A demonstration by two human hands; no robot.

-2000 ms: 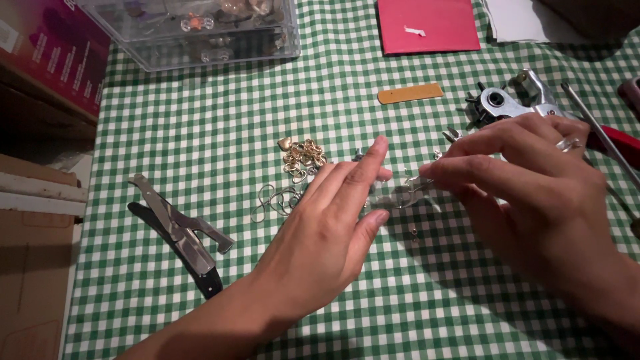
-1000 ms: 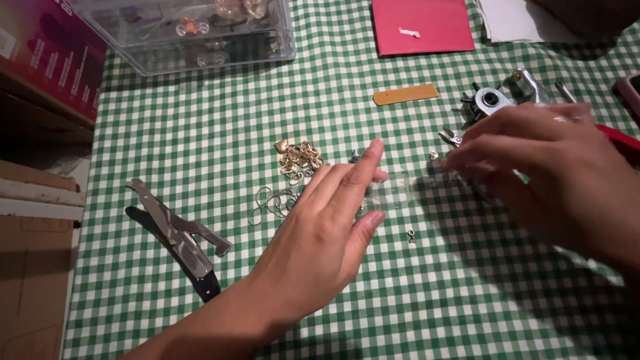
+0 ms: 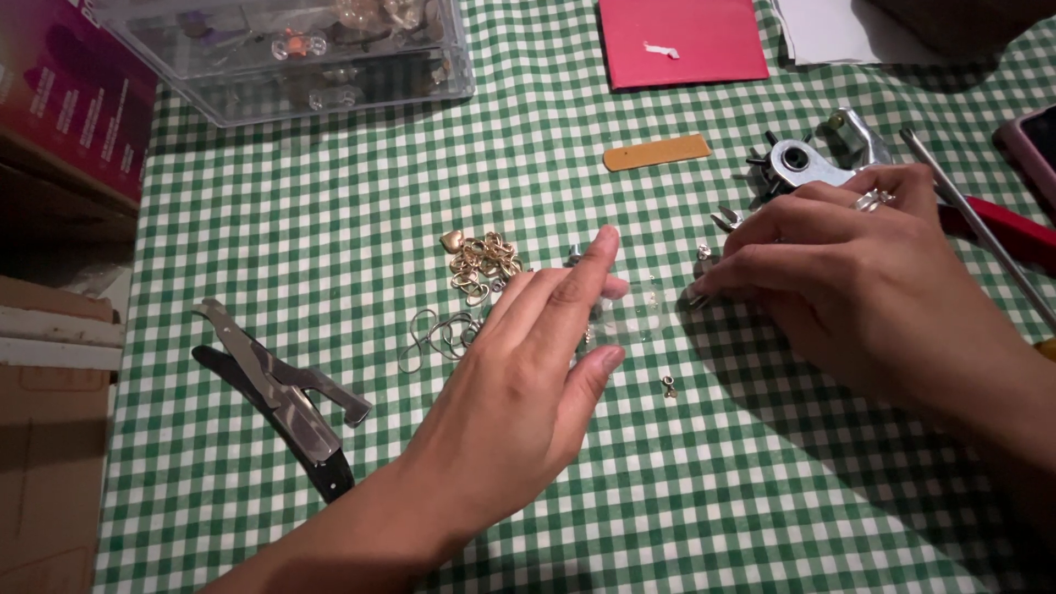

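My left hand (image 3: 536, 355) rests on its edge on the checked cloth, fingers apart, beside a small clear plastic piece (image 3: 635, 318). Just left of its fingers lie a gold-coloured chain with a heart charm (image 3: 483, 260) and a thin silver-coloured chain (image 3: 437, 334). My right hand (image 3: 825, 247) is over the cloth with thumb and fingertips close together at a small metal piece (image 3: 700, 299); whether it grips that piece is unclear. Small plier jaws (image 3: 728, 219) show beyond its fingers, the rest hidden. A tiny metal clasp (image 3: 668, 385) lies between the hands.
A revolving leather punch (image 3: 796, 157) and a metal rod (image 3: 973, 214) lie at right, near a phone (image 3: 1031, 148). A tan strip (image 3: 657, 153) and red card (image 3: 681, 41) lie farther back. A clear organizer box (image 3: 346, 99) stands back left, above a metal tool with a black handle (image 3: 289, 404).
My right hand has moved right, away from the clear plastic piece beside my left hand. The small clasp, seen in both earlier frames, lies where it was. My left hand has stayed put.
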